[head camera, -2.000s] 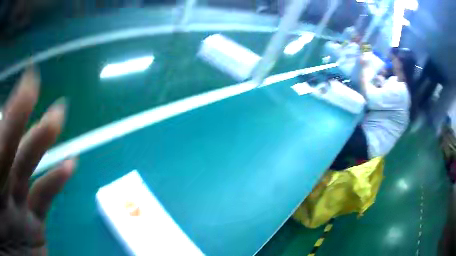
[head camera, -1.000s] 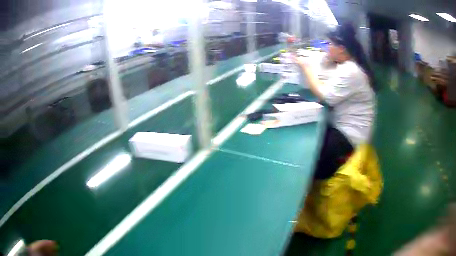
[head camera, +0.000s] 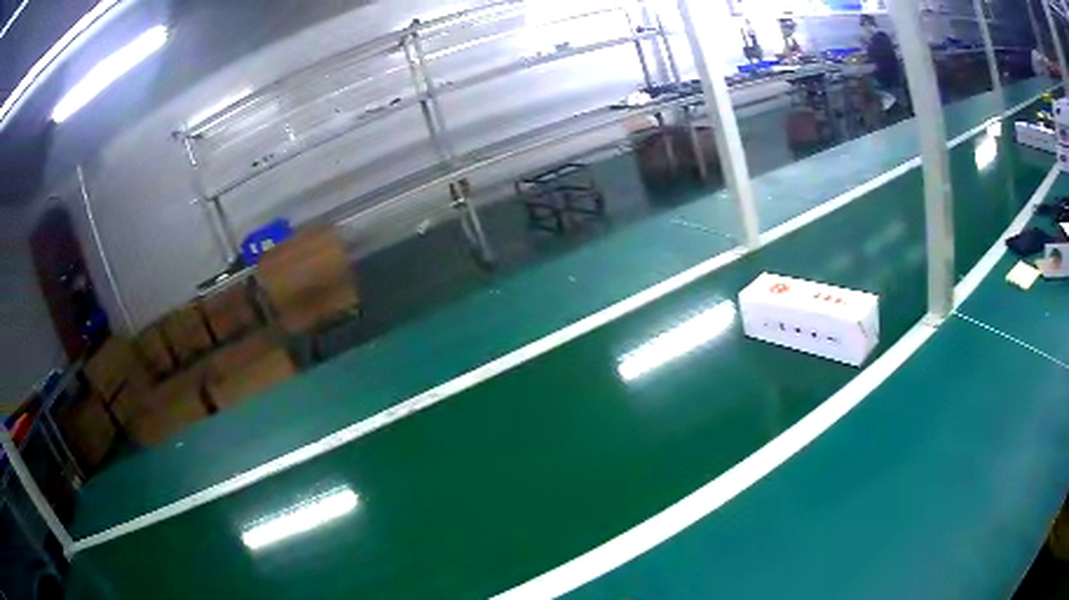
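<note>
A white product box (head camera: 811, 319) with orange-red marks on top and small dark print on its long side lies on the dark green conveyor belt (head camera: 504, 451), right of the middle. It stands near the white side rail (head camera: 750, 469) and left of a white upright post. No hand touches it. Neither of my hands is in the picture.
The teal workbench top (head camera: 891, 504) lies at the lower right. A pale card (head camera: 1022, 275) and dark items lie at its far right. White posts (head camera: 934, 176) rise from the rails. Brown cartons (head camera: 307, 279) and a metal rack stand beyond the belt. A person (head camera: 882, 61) is far back.
The view has swung left along the belt. My hands, seen at the edges before, are out of view. The near worker and yellow sack have left the picture. The box now appears further right.
</note>
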